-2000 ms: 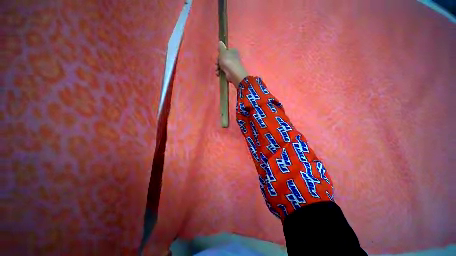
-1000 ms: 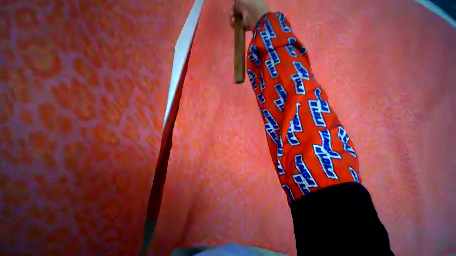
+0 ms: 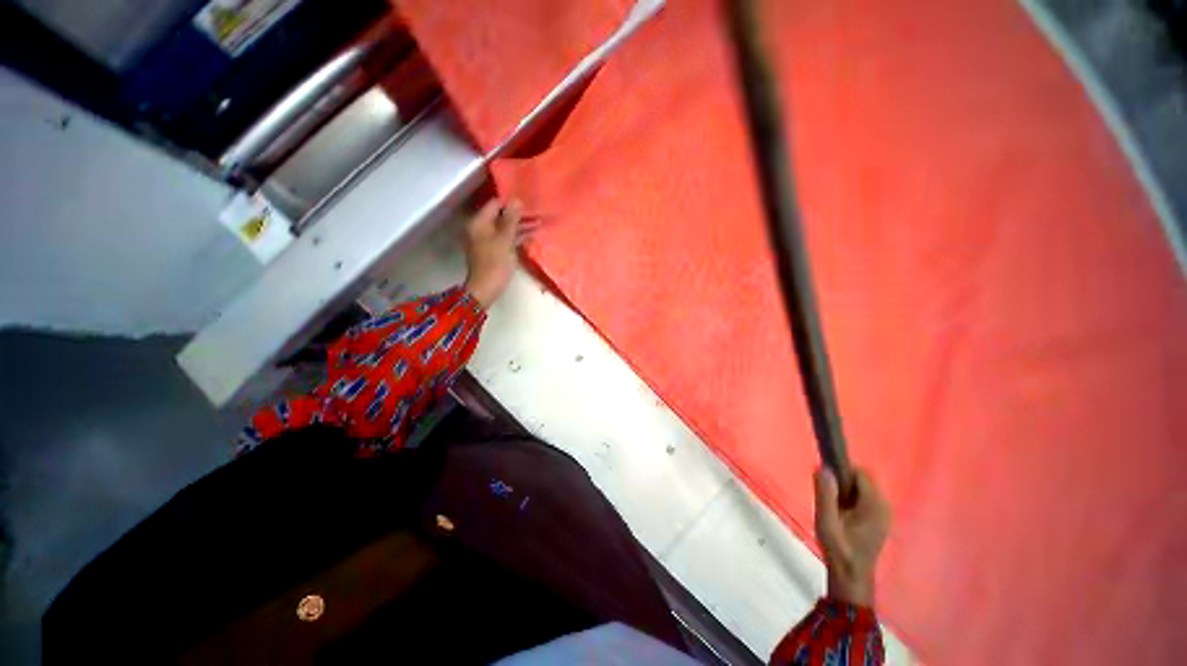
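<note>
The red-orange fabric lay (image 3: pixel 677 260) covers the table, its edge running diagonally beside the white table strip (image 3: pixel 625 429). My right hand (image 3: pixel 853 520) is closed around the near end of a long thin brown stick (image 3: pixel 788 247). The stick slants up over the cloth and leaves the top of the picture. My left hand (image 3: pixel 495 247) is at the cloth's edge beside the pale metal crossbar (image 3: pixel 352 254). Its fingers are spread and slightly blurred, with nothing seen held. Whether the fingertips press on the cloth is hard to tell.
The white spreading machine housing (image 3: pixel 104 208) stands at the upper left, with a roller (image 3: pixel 345 143) and a yellow warning label (image 3: pixel 257 225). Grey floor (image 3: pixel 117 416) shows at the left. The far table edge curves along the right. My dark apron (image 3: pixel 521 520) is close to the table.
The view has turned to the near table edge and machine. My left hand has come into view. My right hand, still holding the stick, now appears low at the right instead of at the top.
</note>
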